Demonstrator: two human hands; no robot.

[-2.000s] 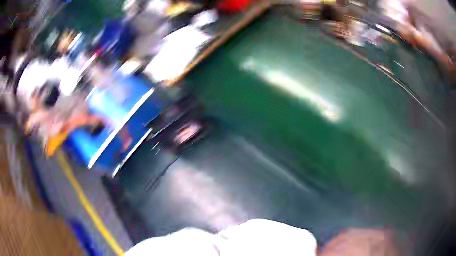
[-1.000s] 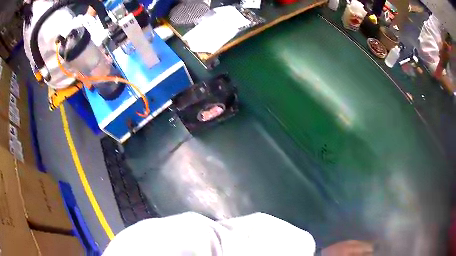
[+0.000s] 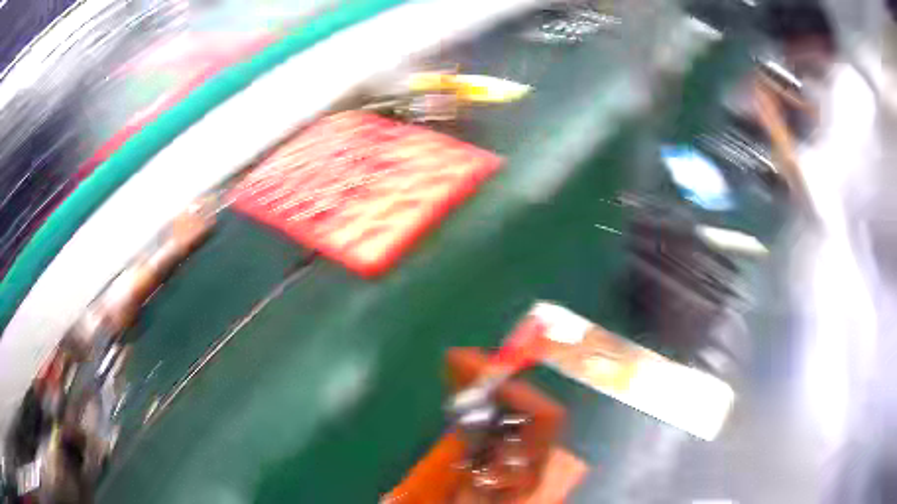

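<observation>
The view is heavily blurred. An orange-brown assembly fixture [image 3: 539,413] stands on the green mat at the bottom centre, cut off by the lower edge. A silver metal clamp linkage [image 3: 482,409] is on it, and a bright red clamp handle [image 3: 516,349] points up and right. A long flat strip [image 3: 674,396], whitish and copper-toned with a white end, lies to the right of the fixture. Neither of my hands can be made out. Whether the fixture holds a part cannot be told.
A red-orange grid parts tray [image 3: 364,192] lies on the green mat [image 3: 413,310] beyond the fixture. A yellow item [image 3: 492,89] is behind it. A blue-and-white card [image 3: 695,177] and dark blurred shapes lie right. A person in a pale smock [image 3: 851,197] is at the right edge.
The view has swung from the blue machine box and fan to the fixture, strip and tray. The white garment and the bit of skin at the bottom edge have left the view.
</observation>
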